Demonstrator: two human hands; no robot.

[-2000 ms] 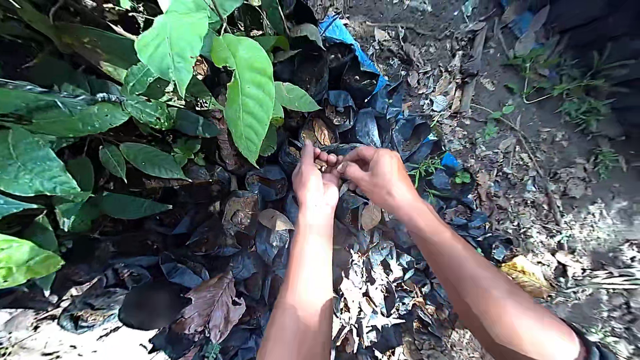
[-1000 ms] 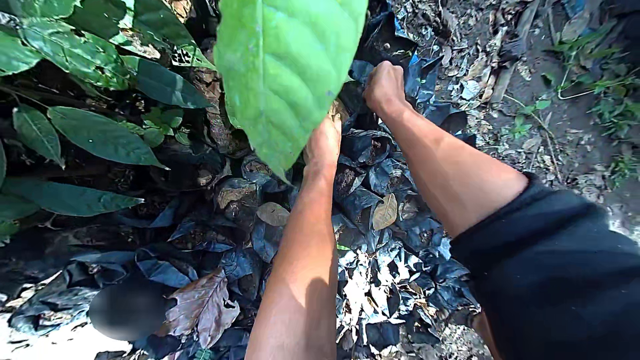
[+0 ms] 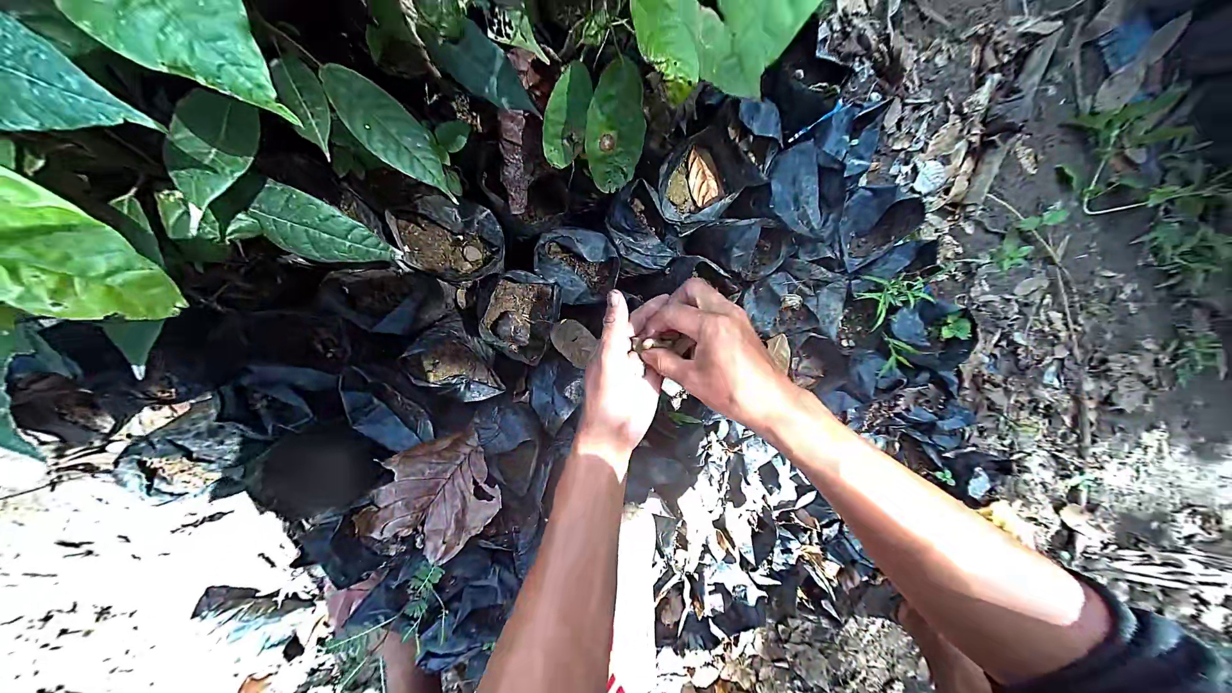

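My left hand [image 3: 621, 380] is cupped palm up over the black plastic nursery bags [image 3: 520, 313], with small brownish pieces, perhaps seeds, in it. My right hand [image 3: 707, 351] meets it from the right, its thumb and fingertips pinched on one of these small pieces [image 3: 654, 344]. Soil shows in several bags around the hands; one soil-filled bag [image 3: 448, 241] stands up and to the left, and another holds a dry brown leaf [image 3: 703, 178]. What lies deeper in the left palm is hidden by the fingers.
Broad green leaves [image 3: 375, 120] hang over the bags at the upper left. A large dry leaf [image 3: 438, 491] lies on bags at the lower left. Leaf litter and bare ground [image 3: 1030, 289] run along the right, with small weeds [image 3: 895, 298] among the bags.
My right hand reached away from the left one a second ago and is now back at it. The large green leaf that partly covered my left hand no longer hides it.
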